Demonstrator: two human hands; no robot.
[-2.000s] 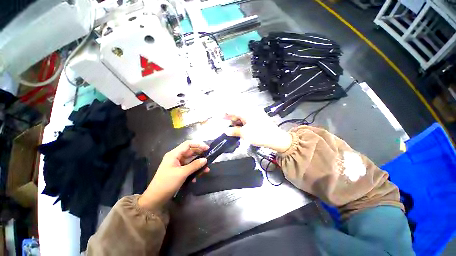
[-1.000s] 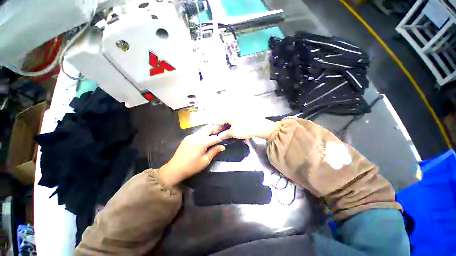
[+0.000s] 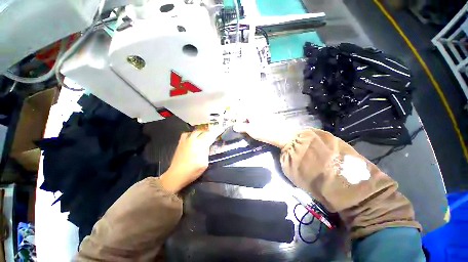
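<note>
My left hand (image 3: 192, 156) lies at the needle area, its fingers forward in bright glare, on a black zipper strip (image 3: 238, 154) with a pale line. My right hand (image 3: 264, 132) meets it from the right, fingertips close to the left ones; the glare hides what they touch. The white sewing machine head (image 3: 164, 61) with a red logo stands just above my hands. Matte black cut strips (image 3: 246, 217) lie flat in front of my hands, one nearer the zipper strip and others closer to me.
A heap of black cut pieces (image 3: 95, 158) lies left. A pile of black zippered pieces (image 3: 367, 97) lies right. Red-handled snips (image 3: 319, 215) with a dark looped cord lie right of the strips. A blue bin (image 3: 446, 235) stands at lower right.
The view has moved closer to the machine. The zipper strip, earlier held up between both hands, now lies low at the needle area. The red snips have come into clearer view.
</note>
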